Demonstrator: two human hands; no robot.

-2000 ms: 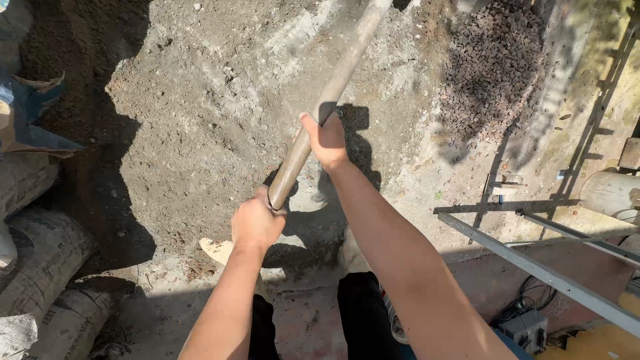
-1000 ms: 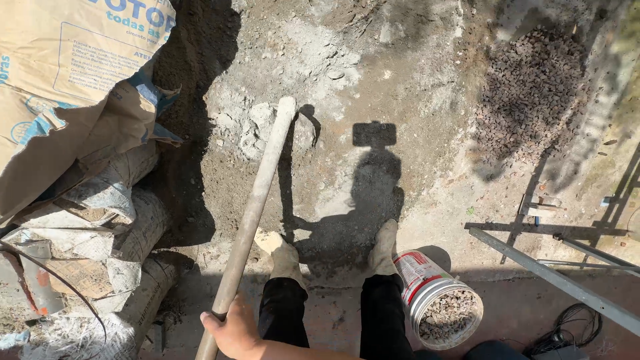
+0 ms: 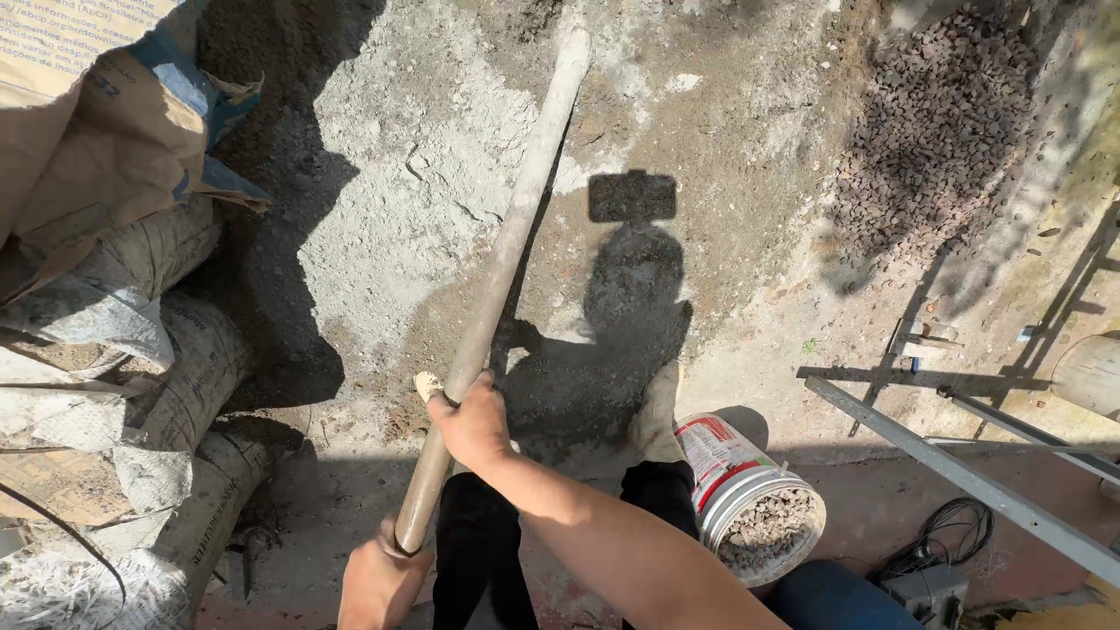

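A long wooden tool handle (image 3: 503,262), coated in grey dust toward its far part, slants from the lower left up into grey cement powder mixed with sandy soil (image 3: 420,166). My left hand (image 3: 382,577) is closed around the near end of the handle. Higher up the shaft, my right hand (image 3: 472,420) grips it from the right side. The tool's head cannot be made out at the far end. My shadow, with a box shape on top, lies on the mix to the right of the handle. Both of my feet stand at the near edge of the mix.
A white and red bucket (image 3: 717,455) of gravel stands beside my right foot. A gravel heap (image 3: 941,131) lies at upper right. Stacked sacks (image 3: 197,367) and a torn paper cement bag (image 3: 131,131) line the left. Metal bars (image 3: 945,464) and a coiled black cable (image 3: 941,534) are at lower right.
One second ago only one hand showed on the handle; now both grip it. The handle's far end reaches farther up over the mix, and pale powder there is more spread out.
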